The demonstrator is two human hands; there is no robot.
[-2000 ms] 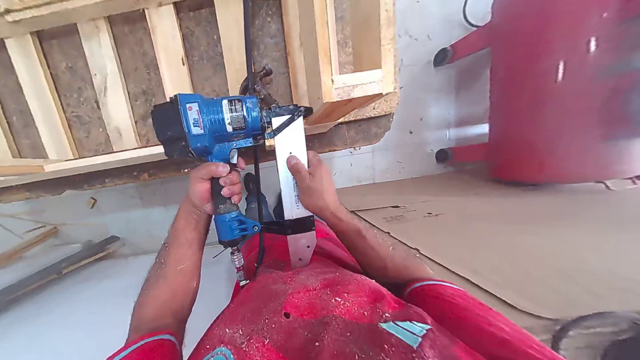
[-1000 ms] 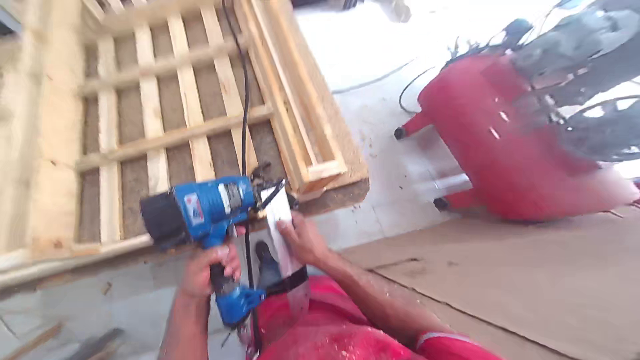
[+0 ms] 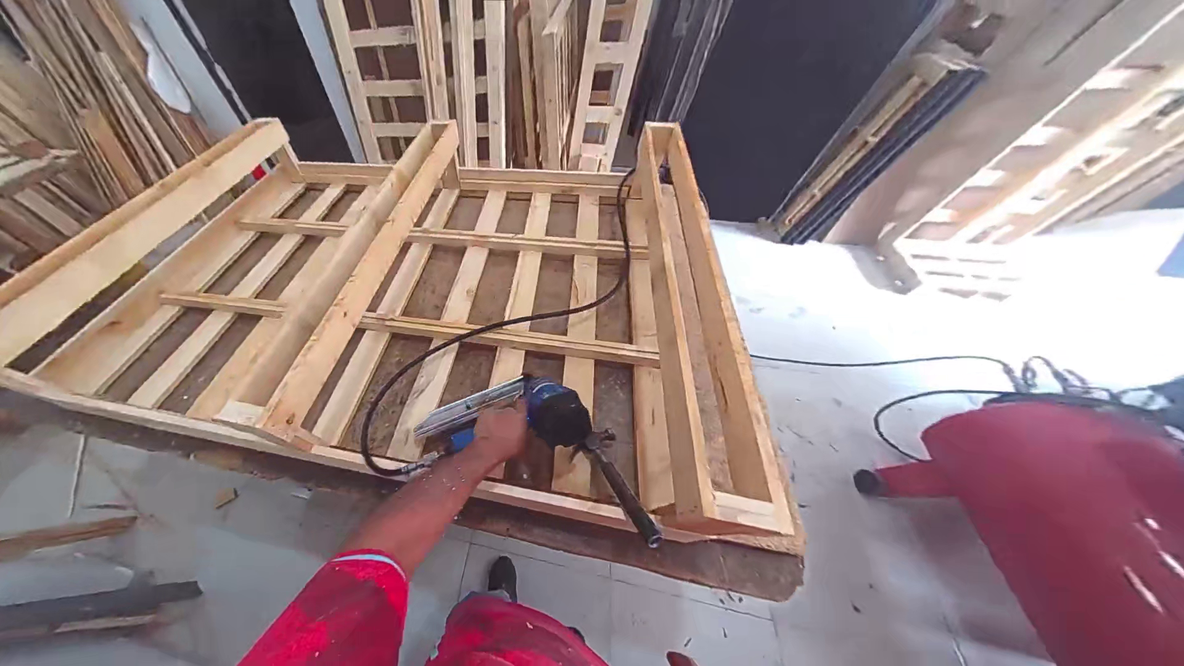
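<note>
My left hand (image 3: pixel 499 435) is closed on a blue and black pneumatic nailer (image 3: pixel 560 413), tilted low over the slats of a wooden frame (image 3: pixel 684 398). The nailer's metal magazine (image 3: pixel 470 407) points left, and a black air hose (image 3: pixel 518 321) curves from it across the frame. A hammer (image 3: pixel 624 495) rests beside the nailer, its dark handle crossing the front rail. A small skin-toned shape at the bottom edge may be part of my right hand (image 3: pixel 681 659); what it holds cannot be seen.
A red tank (image 3: pixel 1045 509) stands on the floor at right, with hoses behind it. Wood scraps (image 3: pixel 83 606) lie on the floor at left. Slatted wooden frames (image 3: pixel 398 88) and dark panels (image 3: pixel 758 102) stand behind the frame. A brown board (image 3: pixel 740 564) extends under the frame's near edge.
The nailer has moved from in front of my body to over the wooden frame, turned around. My right hand has let go of its magazine. The view has tilted up, showing the whole frame.
</note>
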